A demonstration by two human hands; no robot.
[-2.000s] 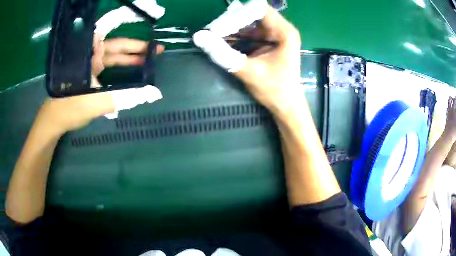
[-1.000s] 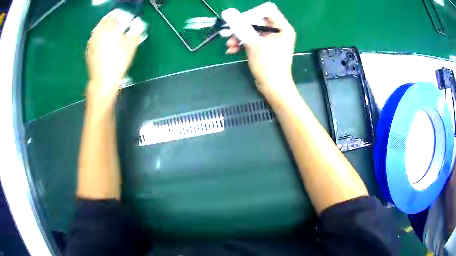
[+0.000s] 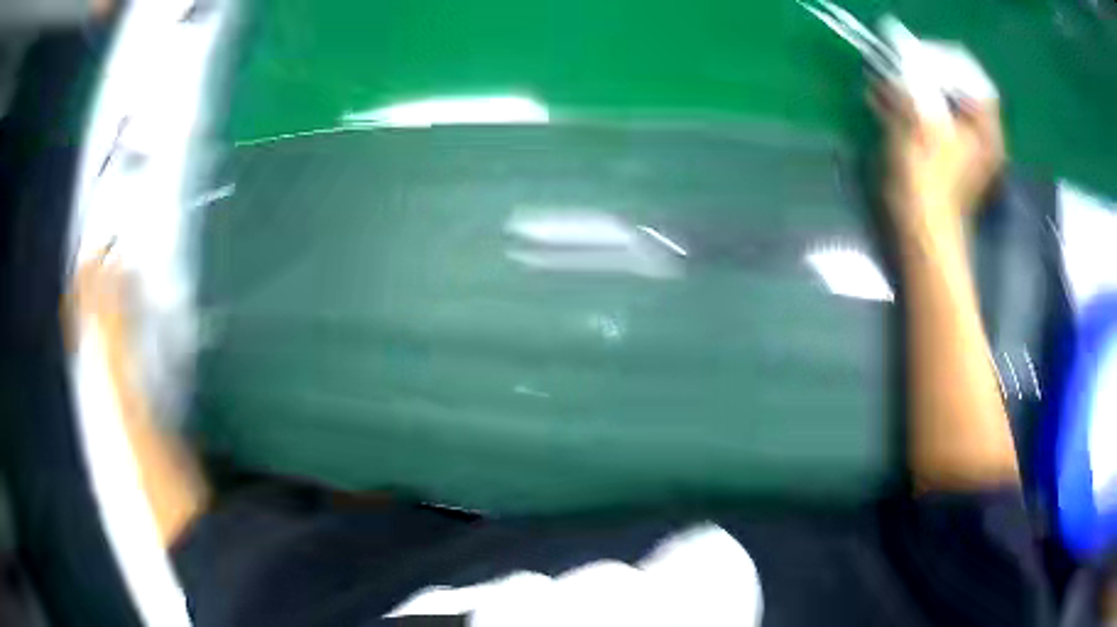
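Note:
The frame is strongly blurred. My right hand (image 3: 941,129), with white finger cots, is at the upper right over the green belt. It holds tweezers (image 3: 851,34), whose bright lines point to the upper left. My left hand (image 3: 104,294) is at the far left over the white rail. It is smeared, and its fingers and anything in it cannot be made out. The strip of small parts (image 3: 588,241) lies on the dark-green mat (image 3: 527,404) between my arms as a pale and dark smear.
The glossy green conveyor (image 3: 661,61) runs beyond the mat. The white side rail (image 3: 159,184) curves down the left. A blue-rimmed reel (image 3: 1084,429) is cut off at the right edge. A blurred dark shape, perhaps a phone frame, lies right of my right forearm.
The view has swung left, so mat, strip and reel sit further right. My left hand has moved from over the belt to the left rail. My right hand still holds the tweezers.

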